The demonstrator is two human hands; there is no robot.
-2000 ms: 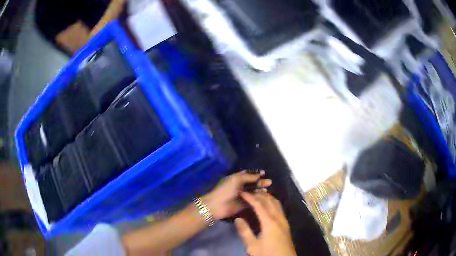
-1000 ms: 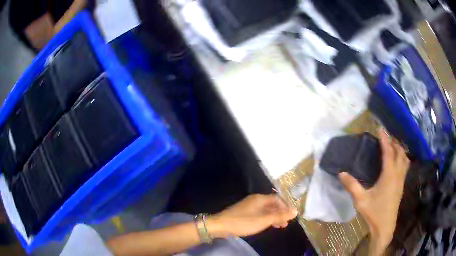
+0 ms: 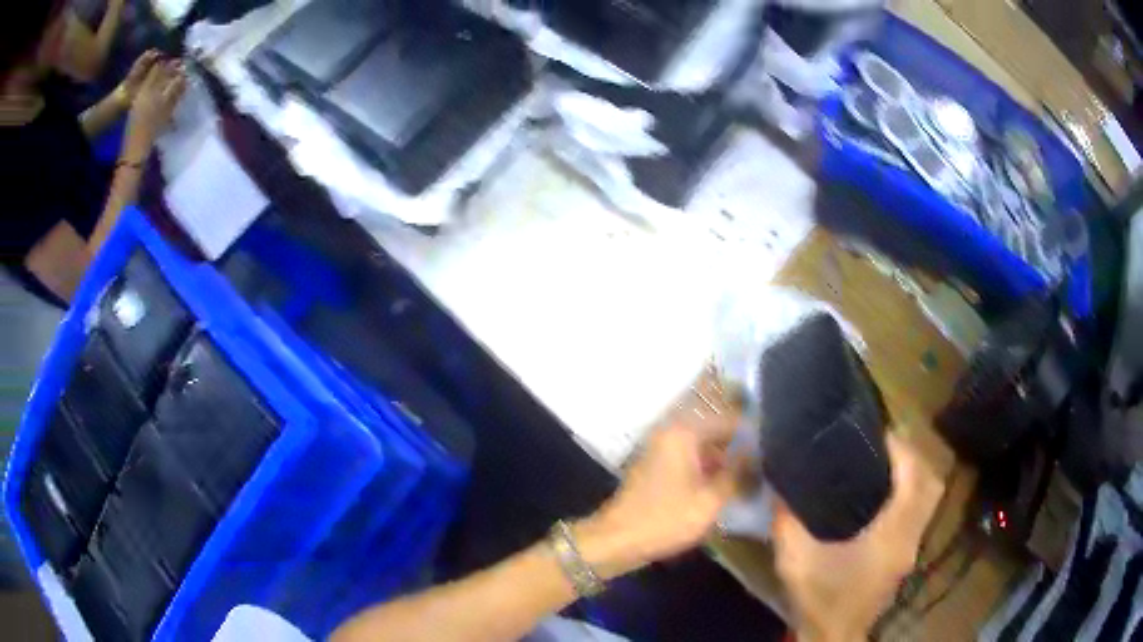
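A black plastic housing is held up over the cardboard work mat near the bench's front edge, its long side upright. My right hand grips its lower right side. My left hand, with a bracelet at the wrist, is just left of the housing; its fingers are blurred and curled, and I cannot tell whether they hold anything. A wrinkled white protective sheet lies behind and beside the housing.
A blue crate filled with black housings stands at left. More housings lie on white sheets at the back. A blue parts bin with oval pieces is at upper right. Another person's hands show at upper left. Striped fabric is at lower right.
The view has shifted right. My right hand has picked up the housing, which lay on the sheet, and turned it upright. My left hand has moved over the bench beside it.
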